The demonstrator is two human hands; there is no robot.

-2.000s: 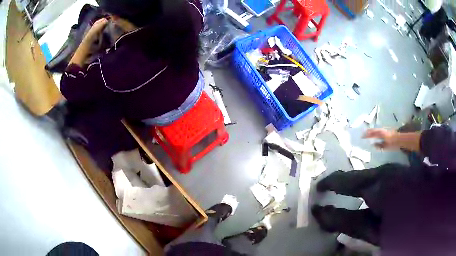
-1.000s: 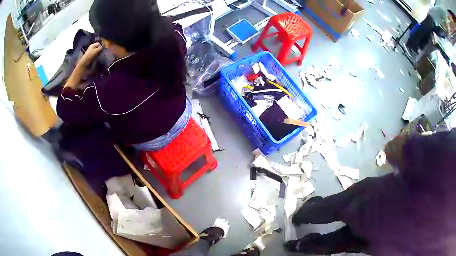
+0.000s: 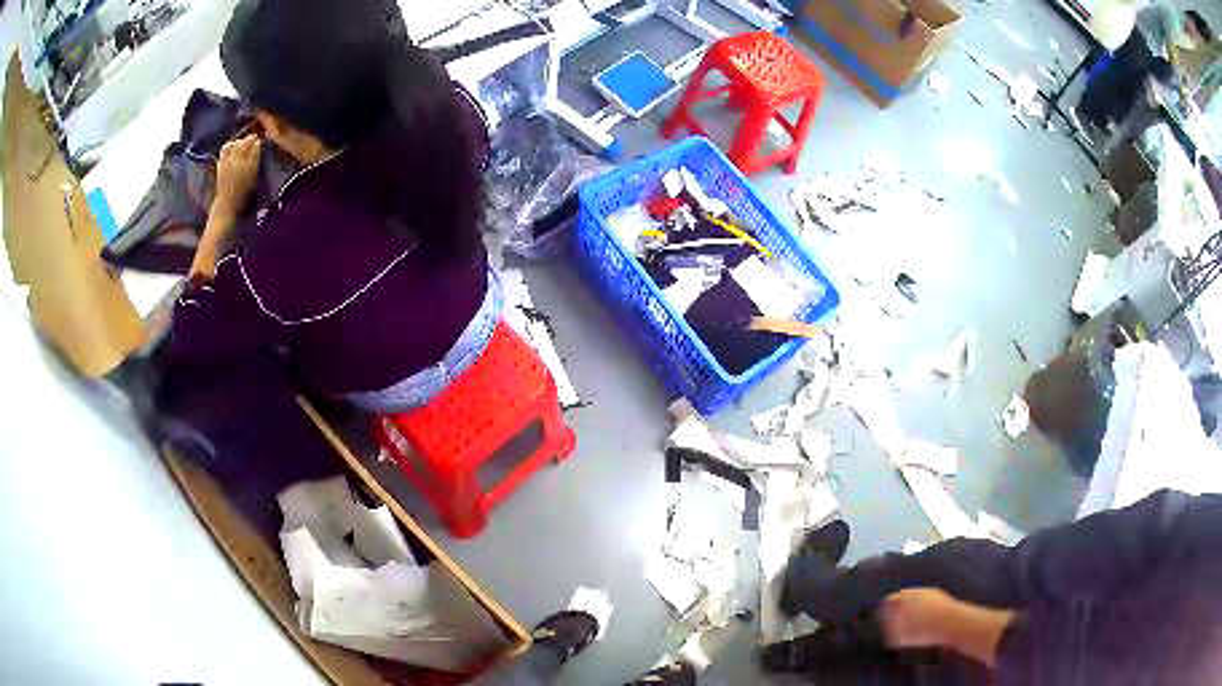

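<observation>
Neither of my hands is in view. Nearest in front of me, a blue lattice crate (image 3: 630, 298) stands on the grey floor, holding dark cloth (image 3: 724, 319), white scraps and yellow strips. At lower left, a long open brown box (image 3: 469, 596) holds crumpled white material (image 3: 355, 590). A seated person (image 3: 335, 255) in a dark maroon top holds dark cloth (image 3: 174, 201) at a white table. My shoes show partly at the bottom edge.
The person sits on a red stool (image 3: 489, 422); another red stool (image 3: 764, 83) stands beyond the crate. Another person's hand (image 3: 925, 623) and dark legs are at lower right. White scraps (image 3: 804, 469) litter the floor. An open cardboard box (image 3: 885, 47) stands at the back.
The view has shifted, so the crate sits lower and farther left. The other person's hand at right has dropped from beside the scraps to near their legs. A white surface now shows at right.
</observation>
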